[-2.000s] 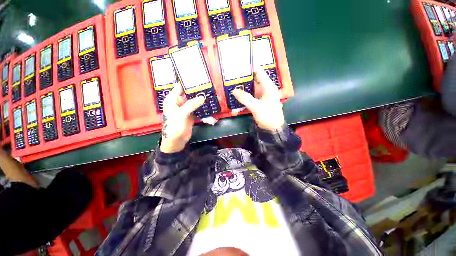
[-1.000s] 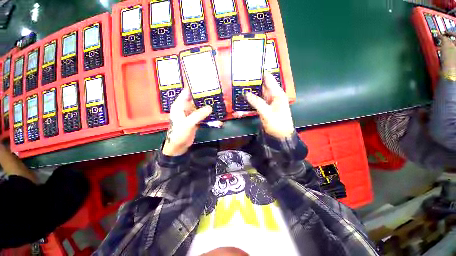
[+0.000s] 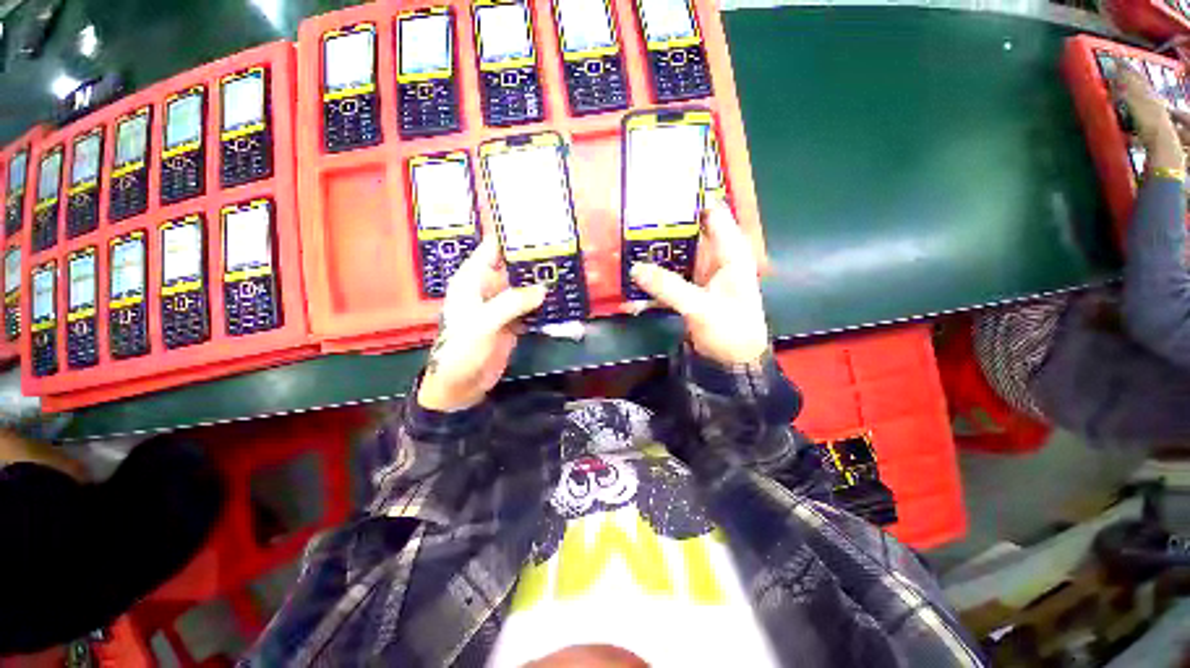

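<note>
My left hand (image 3: 472, 326) holds a black and yellow keypad phone (image 3: 535, 215) upright, its screen white, my thumb on the keys below the screen. My right hand (image 3: 718, 294) holds a second keypad phone (image 3: 666, 189), also with a white screen, my thumb at its upper keys. Both phones are over the near row of the red phone tray (image 3: 311, 196). That tray's near left pocket (image 3: 359, 239) is empty. A phone (image 3: 445, 222) lies in the pocket beside it. Another is mostly hidden behind the right phone. The far row holds several lit phones (image 3: 506, 59).
A second red tray (image 3: 170, 372) full of phones adjoins at left; another tray (image 3: 1109, 118) is at far right, with another person's hand (image 3: 1155, 124) over it. Below the dark green bench (image 3: 900, 157) are a red crate (image 3: 914, 431) with dark items and a red stool (image 3: 281, 489).
The right phone has shifted right, away from the left one, and its tilt has changed slightly. Both hands keep their phones. The other person's hand has come over the far right tray.
</note>
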